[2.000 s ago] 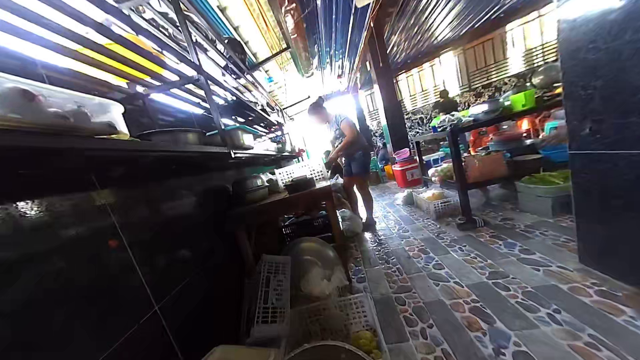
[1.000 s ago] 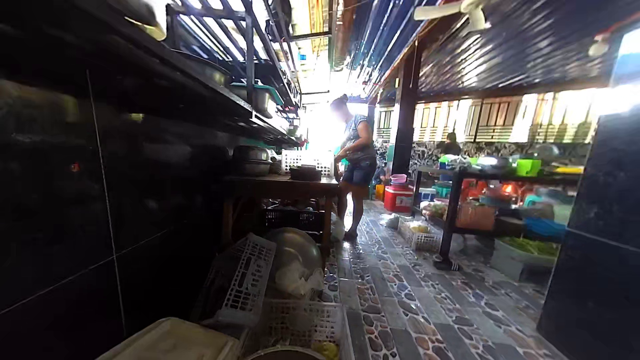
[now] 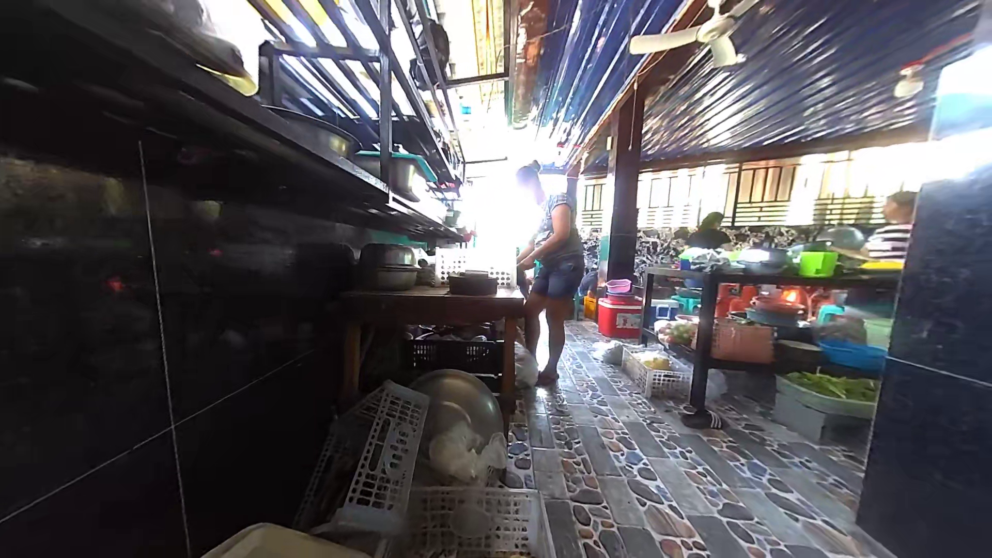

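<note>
Neither my left hand nor my right hand shows in the head view, so what they hold or touch is hidden. Ahead stands a wooden table (image 3: 434,306) bearing metal pots (image 3: 389,267), a dark round pan (image 3: 473,284) and a white perforated basket (image 3: 457,265). Below it is a black plastic crate (image 3: 456,355). Nearer, a large metal basin (image 3: 459,399) leans by a tilted white plastic basket (image 3: 387,449), with a clear plastic bag (image 3: 457,451) in front. Another white basket (image 3: 477,515) and the rim of a cream container (image 3: 279,542) are at the bottom edge.
A person (image 3: 556,263) stands beyond the table. A black shelf (image 3: 333,167) juts from the left wall. Along the right are a dark rack (image 3: 701,341) with basins, a green-filled tub (image 3: 829,387), a red cooler (image 3: 618,318), a white basket (image 3: 655,378) and a dark tiled pillar (image 3: 942,341). Others are behind.
The view has turned and shifted. The white plastic basket beside the metal basin stood more upright two seconds ago and now leans at a slant. The person beyond the table remains there.
</note>
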